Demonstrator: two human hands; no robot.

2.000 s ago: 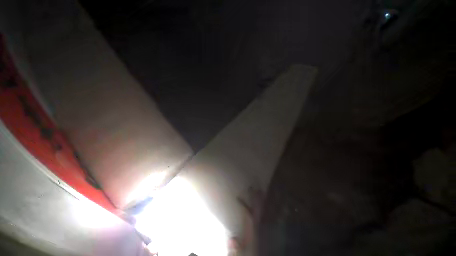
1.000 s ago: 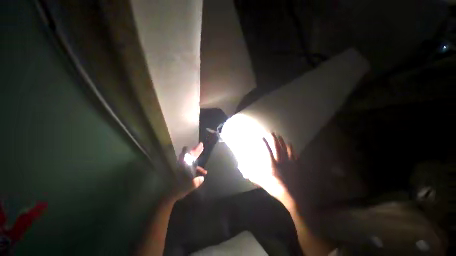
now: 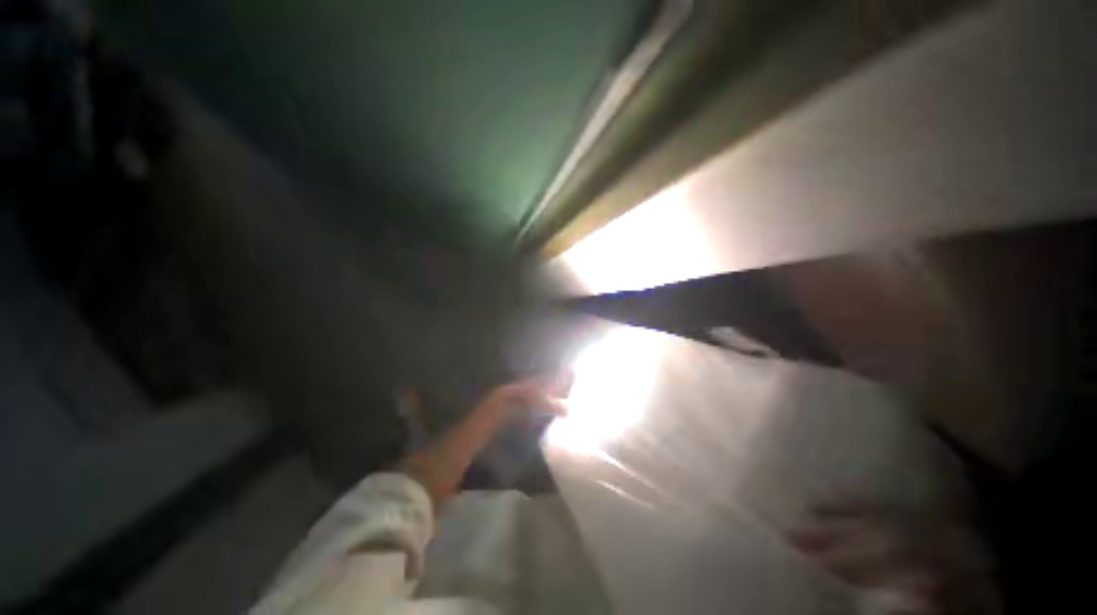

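A long white bundle (image 3: 746,445) with a shiny, creased surface lies across the lower right. My left hand (image 3: 523,399), below a pale sleeve, reaches up to the bundle's near end. Strong glare at its fingertips hides what it may hold. My right hand (image 3: 872,553) is a blurred patch over the bundle's lower right part. Its fingers cannot be made out, nor whether it grips the bundle.
A green door or panel (image 3: 421,96) with a pale edge strip is at the top. A pale flat surface (image 3: 890,132), brightly lit at its near end, runs to the upper right. A dark gap separates it from the bundle. The left side is dark and blurred.
The view has swung round, so the green surface is now at the top. The bundle now fills the lower right. The bright spot on my left hand no longer shows separately from the larger glare.
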